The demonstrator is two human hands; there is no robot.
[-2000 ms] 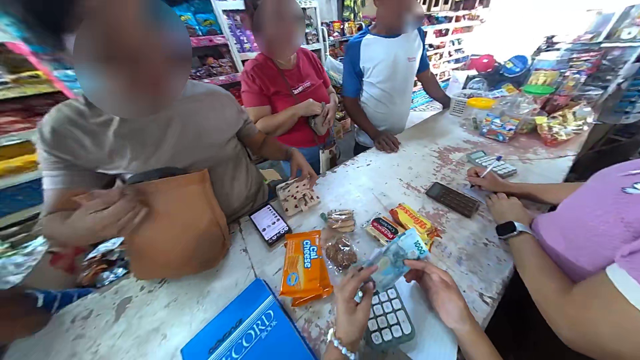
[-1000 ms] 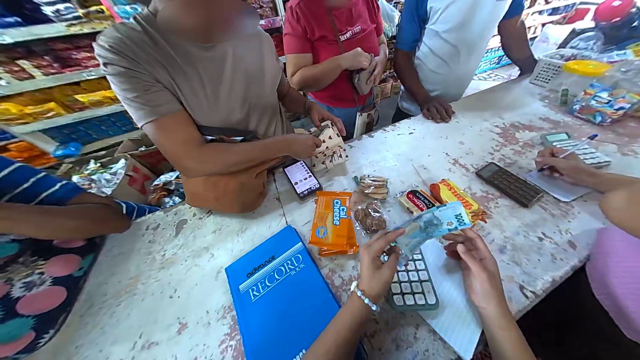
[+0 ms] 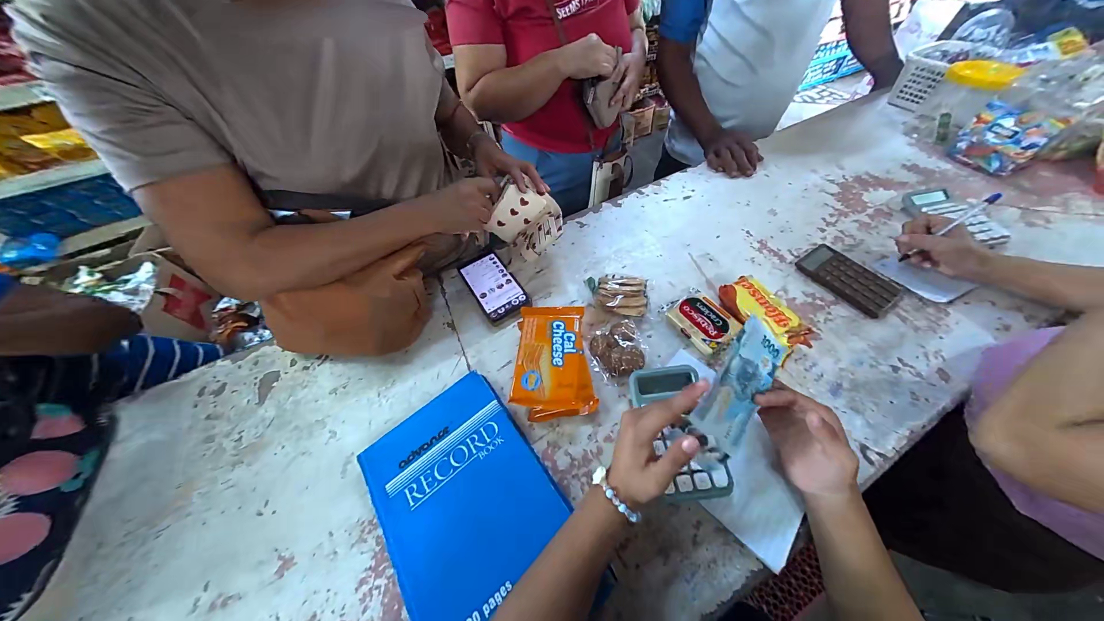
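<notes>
A light-blue banknote (image 3: 740, 379) is in my right hand (image 3: 811, 440), pinched at its right edge over a green calculator (image 3: 703, 483). My left hand (image 3: 651, 448), with a bead bracelet at the wrist, is at the note's lower left; its thumb and index finger are apart, and whether they touch the note cannot be told. White paper (image 3: 763, 509) lies under the calculator's right side. Beyond are an orange pack of cheese crackers (image 3: 554, 362), a clear bag of round brown cookies (image 3: 617, 348), a bag of stick biscuits (image 3: 621, 295), a cracker pack (image 3: 703, 322) and a yellow snack pack (image 3: 763, 310).
A blue record book (image 3: 466, 500) lies left of my arms, a phone (image 3: 493, 287) beyond it. Across the counter, a person handles a heart-patterned pouch (image 3: 524, 216); others stand alongside. At right, a co-worker's hand (image 3: 940, 248) holds a pen near a dark calculator (image 3: 849, 279).
The view has swung down and to the right. The person across had a hand on the brown bag and now has both hands at the patterned pouch. My left fingers have spread apart.
</notes>
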